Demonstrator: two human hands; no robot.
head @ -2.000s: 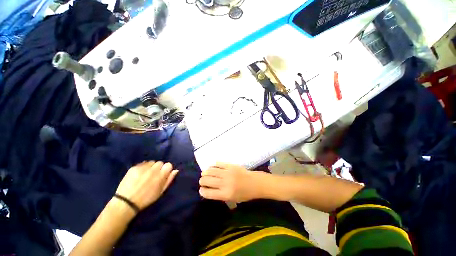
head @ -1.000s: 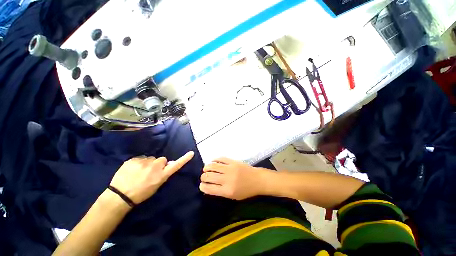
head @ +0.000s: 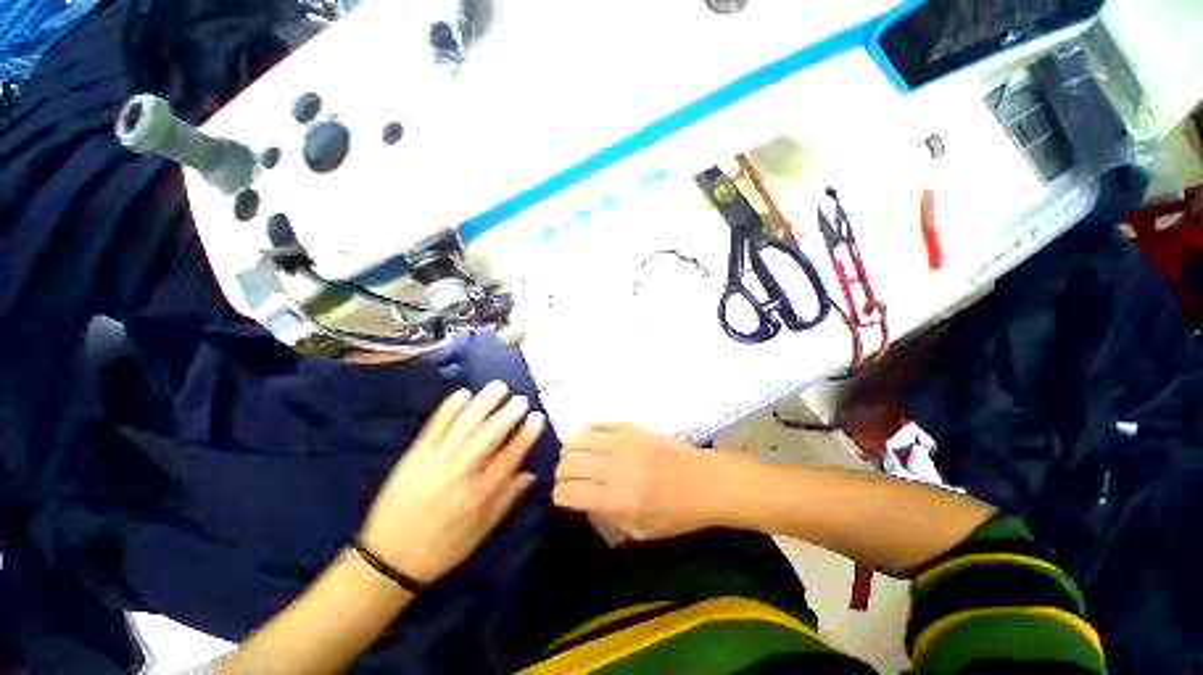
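Observation:
Dark navy cloth point(head: 198, 448) lies under and left of the white sewing machine point(head: 554, 119), its edge running to the presser foot area point(head: 468, 310). My left hand point(head: 455, 481), with a dark band at the wrist, lies on the cloth below the presser foot, fingers spread a little. My right hand point(head: 627, 481) is curled at the cloth's right edge by the table's front corner, its fingers bent onto the navy cloth; the fingertips are partly hidden.
On the white table point(head: 620, 369) lie black-handled shears point(head: 772, 284), red-handled snips point(head: 855, 277), a short red stick point(head: 930, 231) and a dark thread curl point(head: 670, 264). A navy cloth heap point(head: 1042, 396) is at the right, with a red basket point(head: 1168, 257) behind.
My left hand has moved right and up the cloth; its index finger, stretched out a second ago, now lies with the others. My right hand stays at the edge. The view has shifted slightly.

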